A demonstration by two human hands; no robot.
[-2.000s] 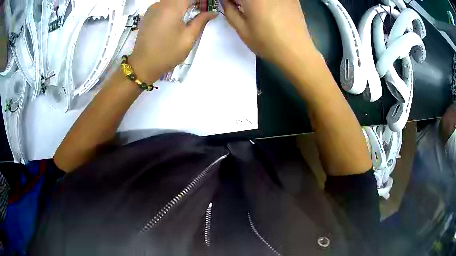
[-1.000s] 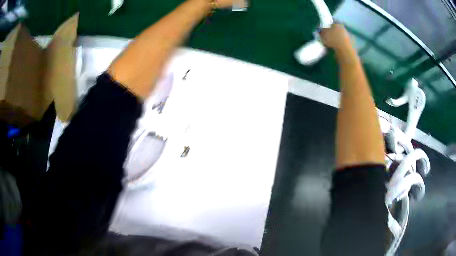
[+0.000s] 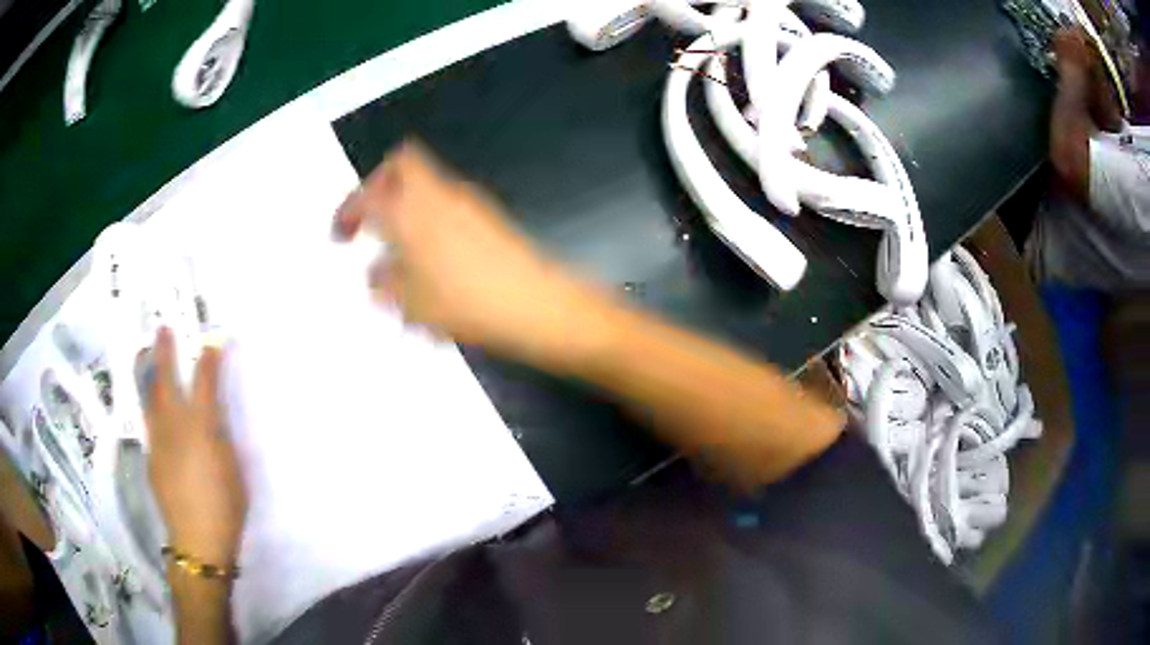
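My left hand (image 3: pixel 189 428) is over the white half shells (image 3: pixel 76 441) with small boards at the left of the white paper sheet (image 3: pixel 315 479). Its fingers point away from me; whether they touch or hold a shell cannot be told. My right hand (image 3: pixel 410 252) is blurred above the paper's right edge, fingers bent towards the left. I see nothing clearly in it. Several smooth white curved arms (image 3: pixel 788 126) lie tangled on the dark bench, with thin wires among them.
A carton (image 3: pixel 1042 466) full of white curved arms (image 3: pixel 940 403) stands beside the bench at the right. The green conveyor (image 3: pixel 290 44) carries white parts (image 3: pixel 214 53) beyond a pale rail. Another person's arm (image 3: pixel 1072 126) shows at the far right.
The view has turned right. Both hands have come back from over the conveyor, the left to the shells and the right to the paper's edge. The right hand has let go of its white part.
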